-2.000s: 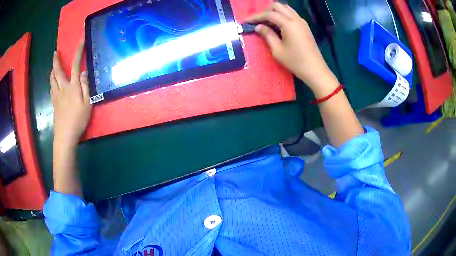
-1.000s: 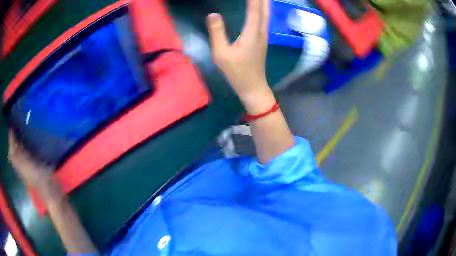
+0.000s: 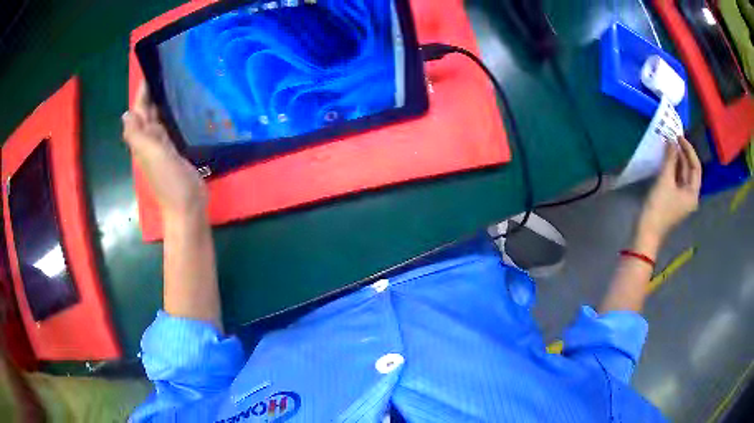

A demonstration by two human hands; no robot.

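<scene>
The tablet (image 3: 281,78) shows blue swirl wallpaper and lies over a red foam tray (image 3: 355,180), its left side held by my left hand (image 3: 165,165). The left fingers are partly hidden behind the tablet's left edge. A black cable (image 3: 496,83) is plugged into the tablet's right edge. My right hand (image 3: 674,192) is at the right, its fingertips on the printed strip (image 3: 657,149) hanging from the label roll (image 3: 664,80). The roll sits in a blue bin (image 3: 622,70).
Another red foam tray (image 3: 89,289) with a dark tablet (image 3: 41,240) lies at the left. A further red tray (image 3: 727,140) with a tablet is at the far right. The cable loops over the front edge of the green bench (image 3: 331,256), above a pale round thing (image 3: 536,245).
My right hand has left the tablet's right edge and moved right to the label strip. A cable now shows at that edge. My left hand now holds the tablet's left side, and the glare is gone.
</scene>
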